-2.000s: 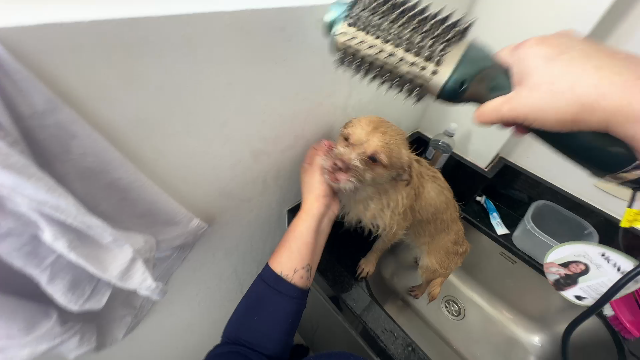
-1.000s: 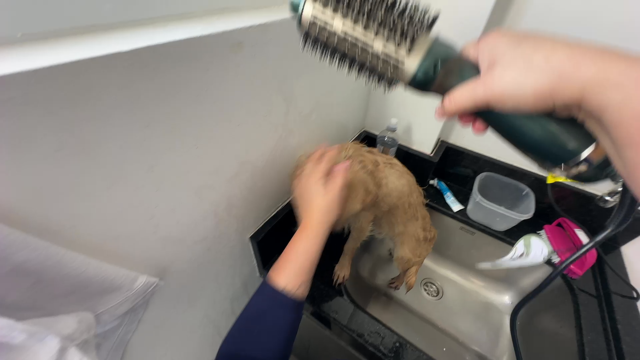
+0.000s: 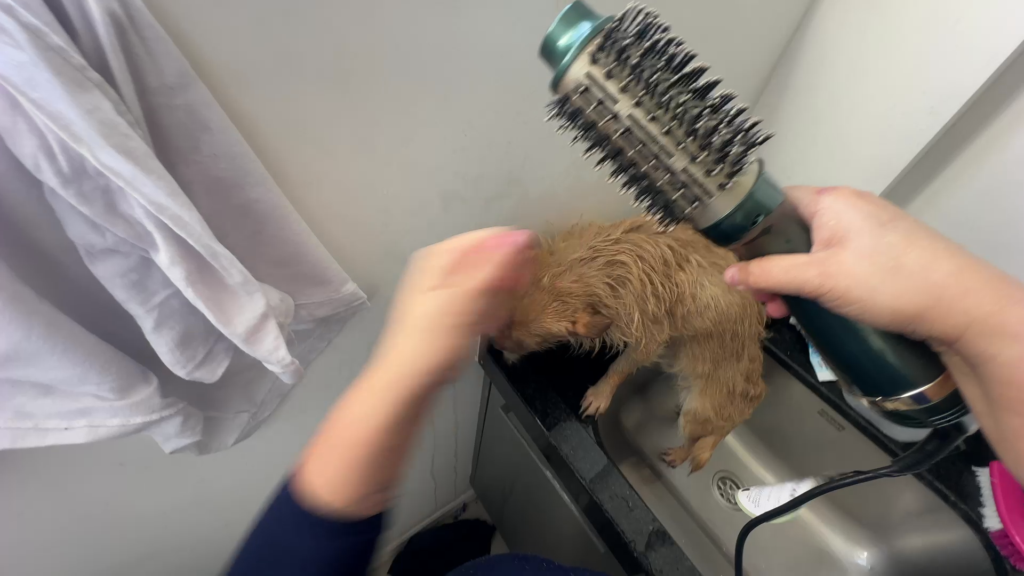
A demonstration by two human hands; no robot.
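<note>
A damp, tan dog [image 3: 640, 296] stands with its hind legs in a steel sink [image 3: 800, 528] and a front paw at the black stone counter edge, its head lowered to the left. My right hand [image 3: 864, 264] grips the dark green handle of a corded hot-air brush [image 3: 664, 120]; its round bristle barrel points up and left, above the dog's back in view. My left hand [image 3: 472, 288] is blurred beside the dog's head and neck, overlapping it in view. Its fingers are not clear, and whether it touches the fur I cannot tell.
White cloth [image 3: 144, 240] hangs at the left against the pale wall. The brush's black cord [image 3: 800, 500] loops over the sink. A printed white item [image 3: 776, 498] lies by the drain [image 3: 726, 488]. A pink brush [image 3: 1004, 512] is at the right edge, and a grey cabinet [image 3: 528, 480] stands below the counter.
The dog's head, raised beside my left hand two seconds ago, is now lowered. The printed white item has moved from the sink's right side to near the drain. The hot-air brush stays in my right hand.
</note>
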